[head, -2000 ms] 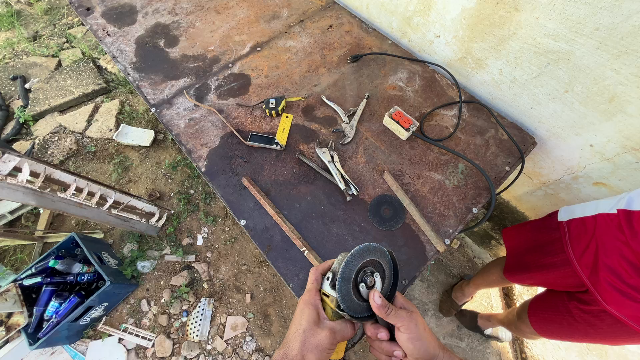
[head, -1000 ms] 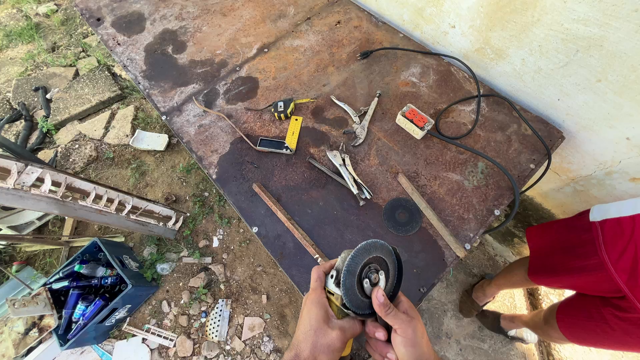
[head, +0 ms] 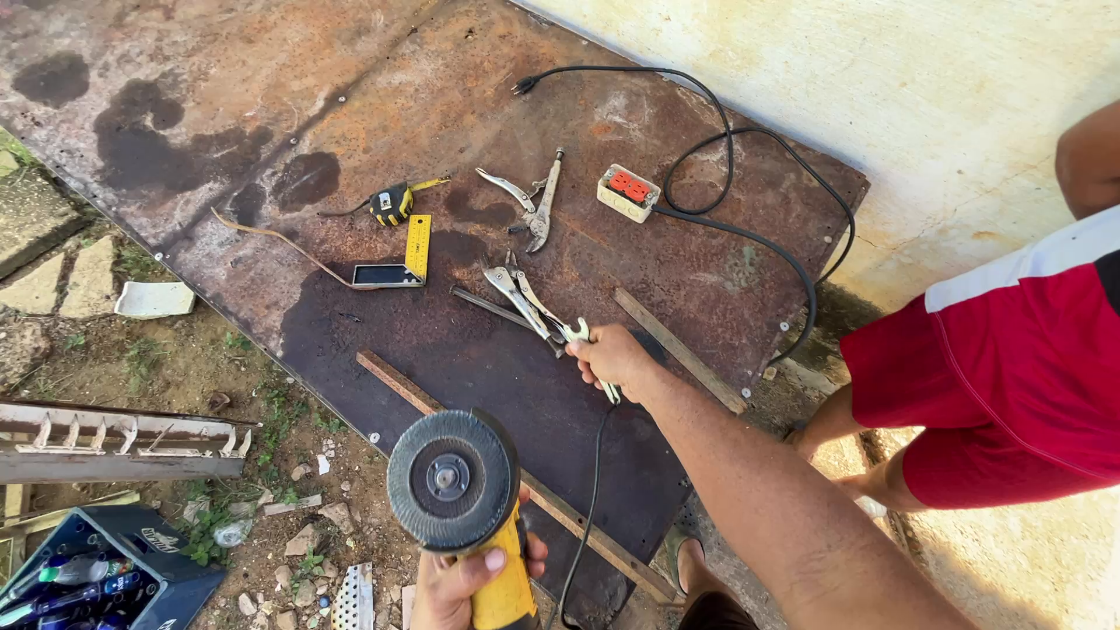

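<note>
My left hand (head: 459,573) grips the yellow body of an angle grinder (head: 506,591), its dark abrasive disc (head: 416,507) facing up with the centre hub exposed. My right hand (head: 617,354) reaches over the metal sheet and is shut on a small pale metal wrench (head: 581,331), whose forked end shows beside the fingers. Two locking pliers lie near: one pair (head: 516,293) just past that hand, the other (head: 544,206) farther off. A metal rod (head: 494,306) lies beside the nearer pair. Behind my right hand a thin dark disc (head: 649,343) is partly hidden.
The rusty sheet (head: 367,105) bears a tape measure (head: 391,204), a try square (head: 418,249), an outlet box (head: 627,192) with black cable, a flat bar (head: 678,350) and a long bar (head: 560,507). A person in red shorts (head: 1015,394) stands right; a bottle crate (head: 179,577) sits lower left.
My right hand has left the grinder's disc and moved out over the sheet toward the nearer locking pliers. The grinder stays in my left hand.
</note>
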